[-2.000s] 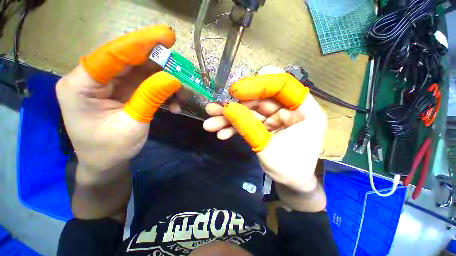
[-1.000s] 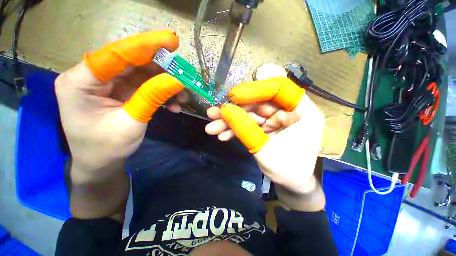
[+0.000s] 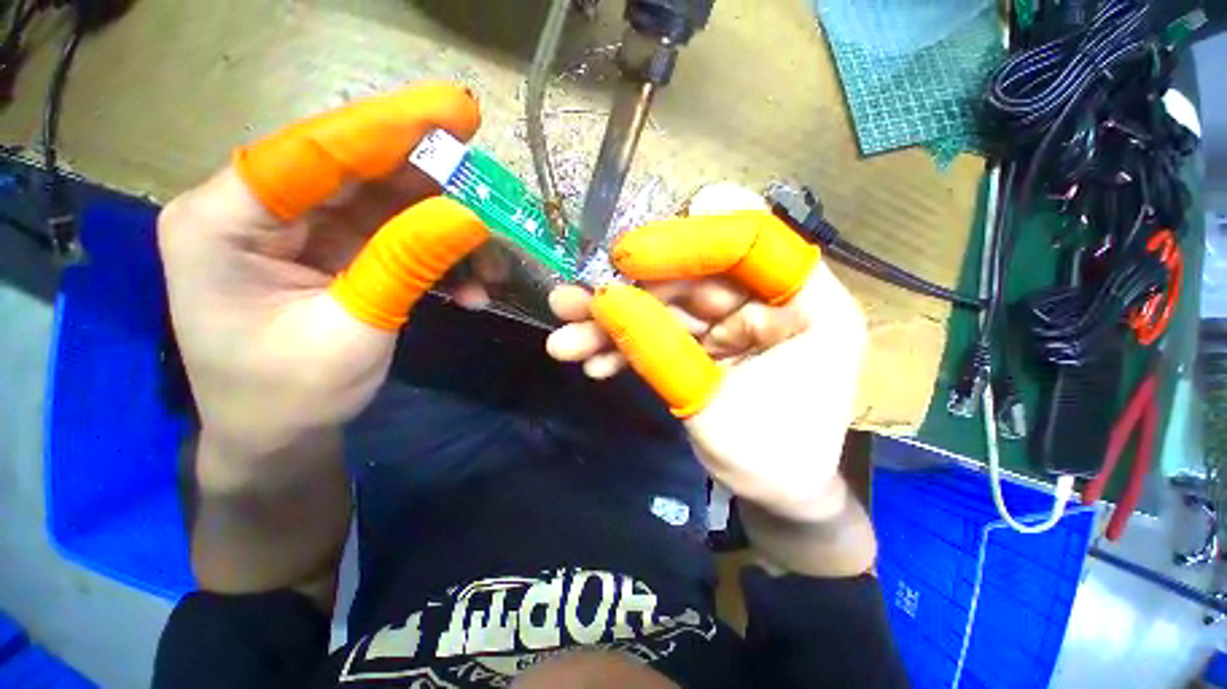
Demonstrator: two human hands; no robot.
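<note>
My left hand (image 3: 303, 269), with orange finger cots on thumb and index finger, holds a thin green circuit board (image 3: 505, 202) by its white USB-A plug end (image 3: 439, 158). The board slants down to the right. My right hand (image 3: 754, 323), also with orange cots, has thumb and index fingertips close together at the board's far end, around a small silver part (image 3: 596, 265). The soldering iron's (image 3: 622, 155) tip points down at that end and looks to touch or nearly touch it. The thin bent feed tube (image 3: 542, 135) ends beside the tip. Any wires there are too small to tell.
A tan board (image 3: 888, 343) covers the bench, with silver specks under the tip. A round cream pad (image 3: 728, 199) and a black cable with plug (image 3: 807, 215) lie behind my right hand. Black cables (image 3: 1076, 81), red-handled pliers (image 3: 1128, 438) and a green mat (image 3: 915, 67) are right. Blue bins (image 3: 982, 552) stand below.
The circuit board and both hands have shifted very slightly. The same grips are kept, and the iron stays at the board's end.
</note>
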